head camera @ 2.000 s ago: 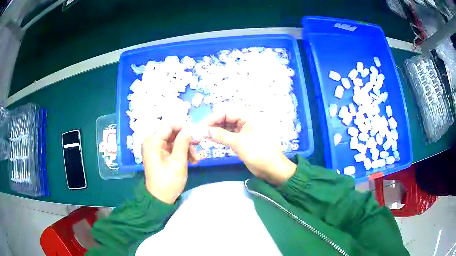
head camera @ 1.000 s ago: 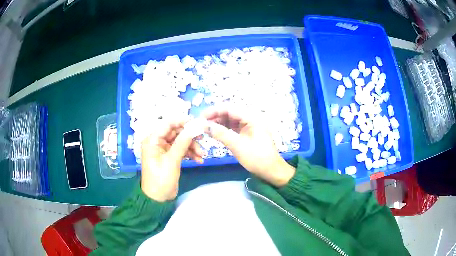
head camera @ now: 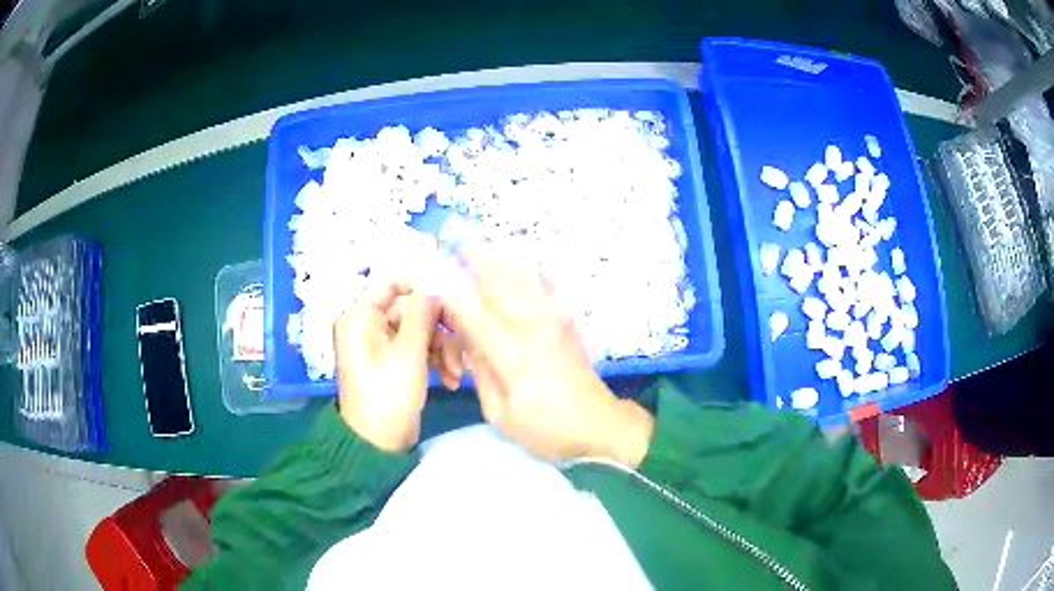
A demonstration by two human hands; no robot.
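Observation:
White plastic shells (head camera: 358, 208) are heaped in the left half of the wide blue tray (head camera: 485, 97). Lumpier white mating pieces (head camera: 601, 196) fill its right half. My left hand (head camera: 387, 364) is over the tray's near edge with thumb and fingers curled together; whether a part is between them is washed out by glare. My right hand (head camera: 537, 364) is beside it, blurred, its fingers reaching up and left over the tray toward my left fingertips. I cannot tell if it holds anything. Joined white units (head camera: 853, 271) lie scattered in the narrower blue tray (head camera: 786, 87) at right.
A clear plastic box (head camera: 243, 393) with a red-and-white item touches the wide tray's left side. A smartphone (head camera: 166, 369) lies left of it. Stacked clear blister trays stand at the far left (head camera: 52, 346) and far right (head camera: 992, 225). Red stools (head camera: 145, 537) are below the bench.
My right hand has shifted left and closer to me, its fingers now straighter and blurred. My left hand stays at about the same place. The view has shifted slightly.

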